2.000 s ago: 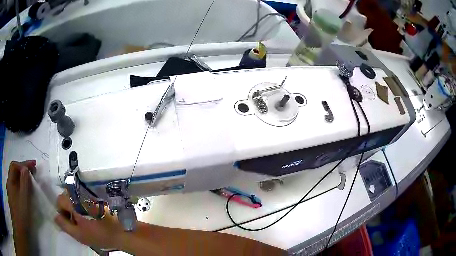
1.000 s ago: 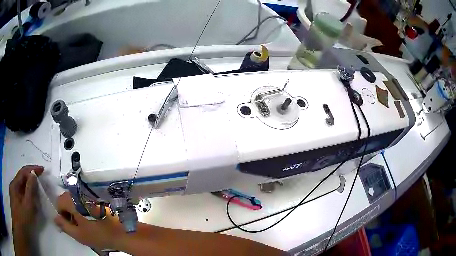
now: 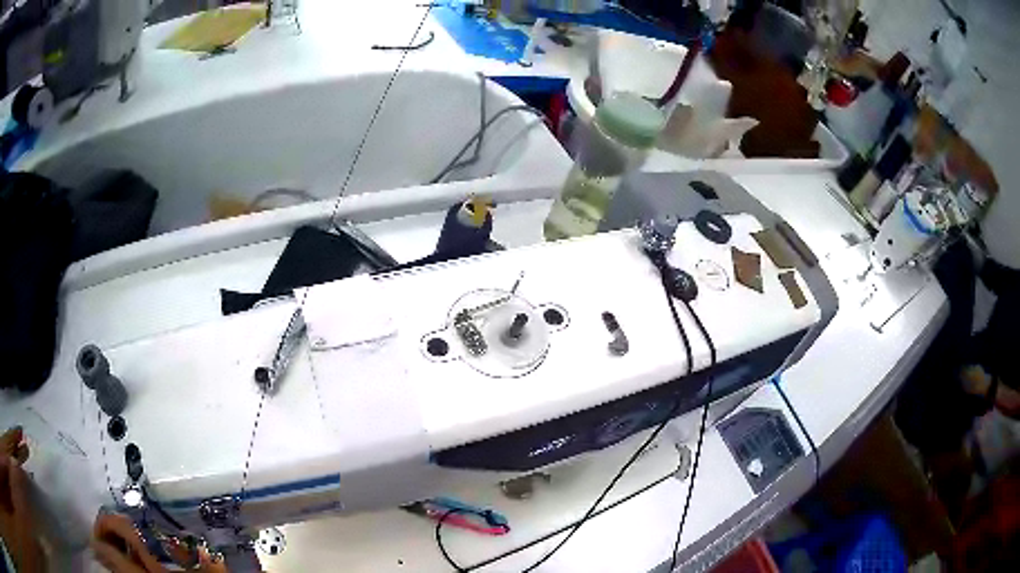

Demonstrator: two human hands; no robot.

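Observation:
The white sewing machine head (image 3: 369, 392) lies across the view. My left hand (image 3: 16, 504) is at the left edge, partly cut off. My right hand (image 3: 140, 546) is at the bottom left, beside the needle area (image 3: 213, 537), partly hidden by the machine and cut off by the lower edge. A white scrap between the hands cannot be told apart from the white bed. A sewing thread (image 3: 255, 437) runs down the head's front. Snips (image 3: 475, 515) with blue and pink handles lie on the bed behind the black cord.
A clear bottle with a green lid (image 3: 630, 120) and a dark thread cone (image 3: 464, 229) stand behind the machine. Black cloth (image 3: 319, 263) lies there too. A black bundle (image 3: 28, 280) is at the left. A red basket (image 3: 747, 557) is at the lower right. Another machine (image 3: 917, 229) stands at the right.
The view has shifted, so the machine and both hands sit lower and further left. The white scrap edge seen between my hands before no longer shows clearly.

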